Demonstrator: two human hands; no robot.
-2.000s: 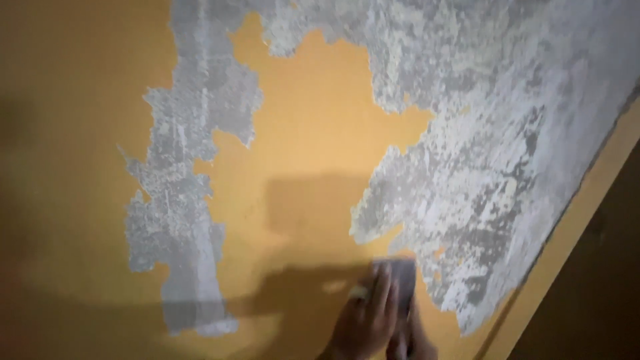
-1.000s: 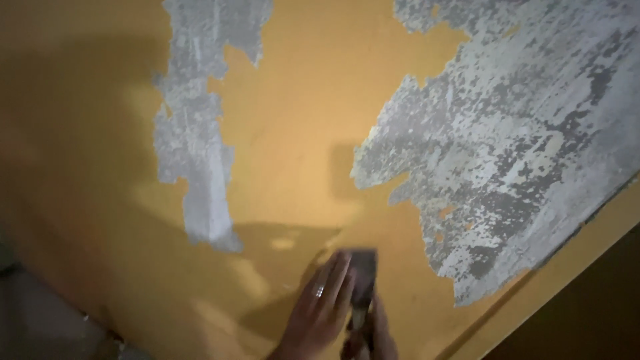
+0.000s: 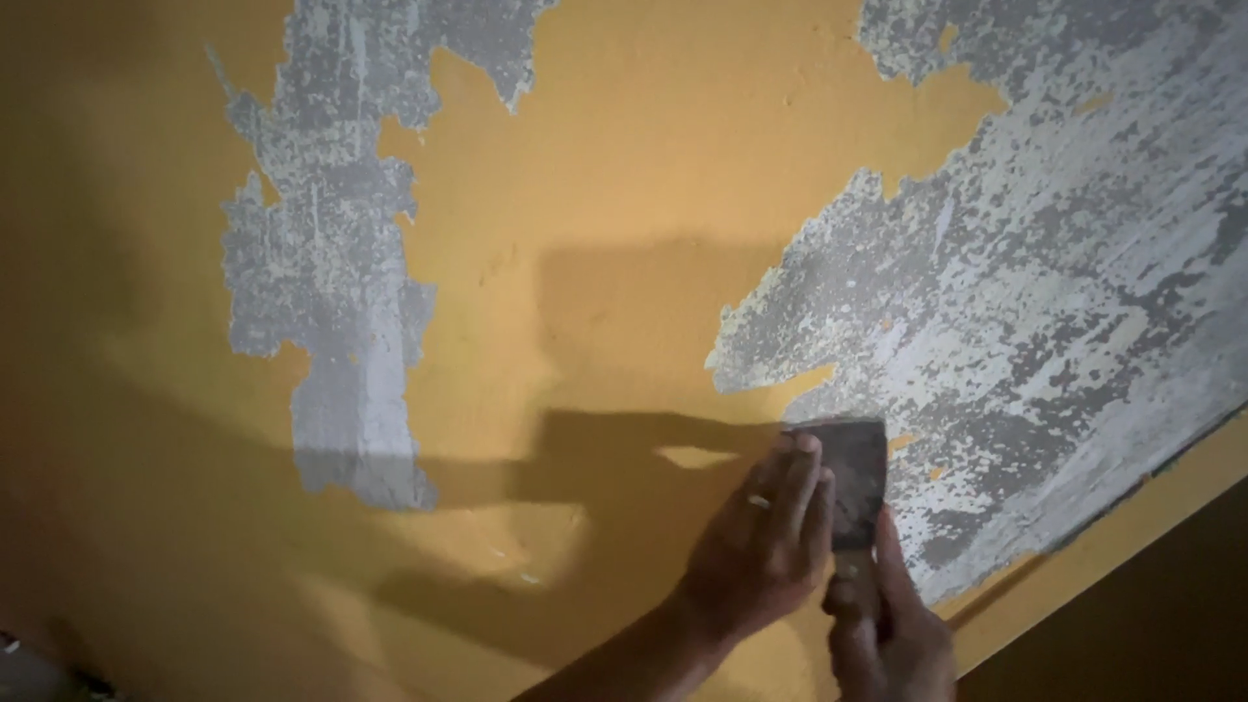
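Observation:
My right hand (image 3: 887, 624) is closed around the handle of a putty knife (image 3: 853, 478) whose wide, dark blade points up the wall. The blade's top edge lies at the border between yellow paint (image 3: 624, 322) and a large bare grey patch (image 3: 975, 341). My left hand (image 3: 765, 536), with a ring on one finger, rests its fingertips on the left part of the blade; its fingers are held nearly straight. Whether the blade is under the paint cannot be told.
Another stripped grey strip (image 3: 341, 244) with ragged edges runs down the wall at the left. A yellow border (image 3: 1092, 526) slants along the lower right, beside a dark area. Shadows of my arms and the tool fall across the paint.
Both hands and the putty knife have moved from the yellow paint to the lower left edge of the large grey patch. The view has shifted.

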